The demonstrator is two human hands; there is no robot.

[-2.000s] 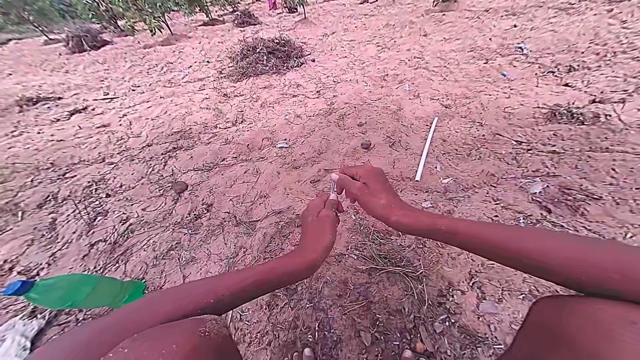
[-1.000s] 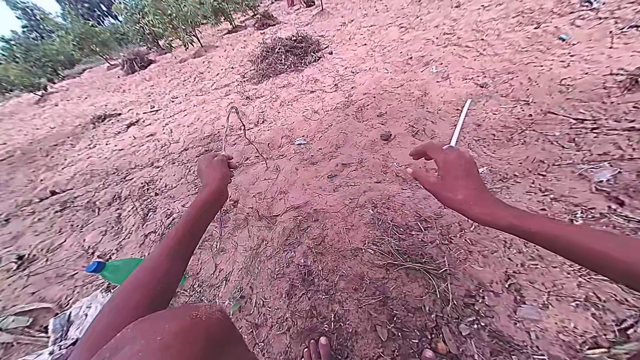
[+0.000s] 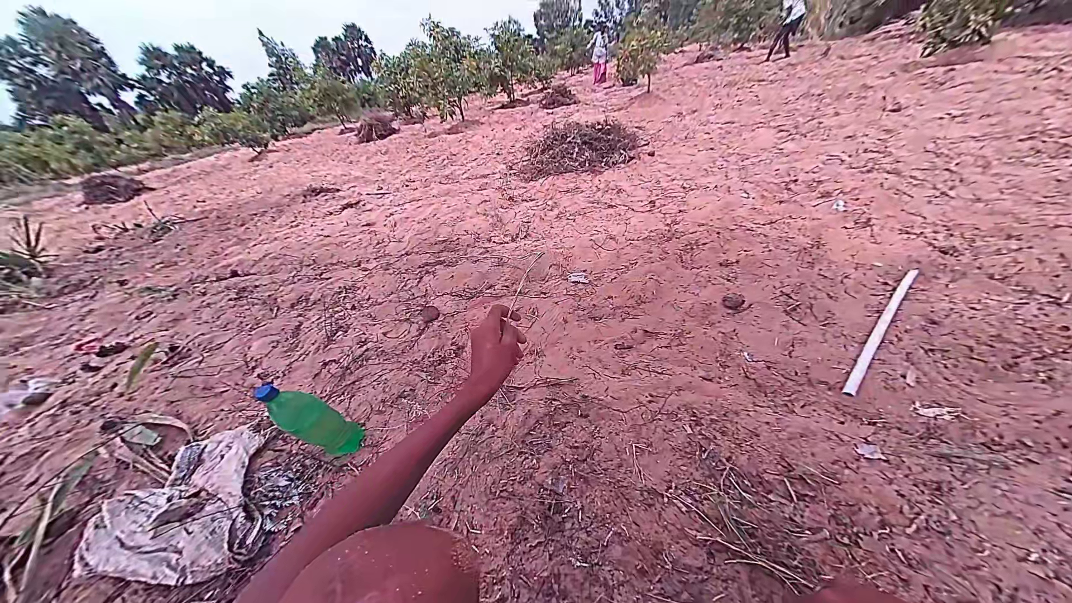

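Note:
My left hand [image 3: 496, 345] is held out over the reddish soil, its fingers closed on a thin, pale plant stem [image 3: 526, 280] that rises from them. My right hand is out of the frame. A green plastic bottle [image 3: 314, 421] with a blue cap lies on the ground left of my left forearm. Beyond the bottle, at the lower left, is a crumpled, dirty white cloth or sack [image 3: 172, 532]. At the right a straight white stick or pipe [image 3: 881, 333] lies on the soil.
A heap of dry twigs [image 3: 582, 149] lies farther off, with smaller heaps behind it. Two people, one near the small trees [image 3: 600, 54] and one farther right [image 3: 787, 29], stand at the back. Dark clods [image 3: 734, 301] and loose dry grass [image 3: 737, 528] dot the ground.
My hands were together two seconds ago, then apart; my right hand has since left the view. The view has swung up and to the left, bringing in trees and people.

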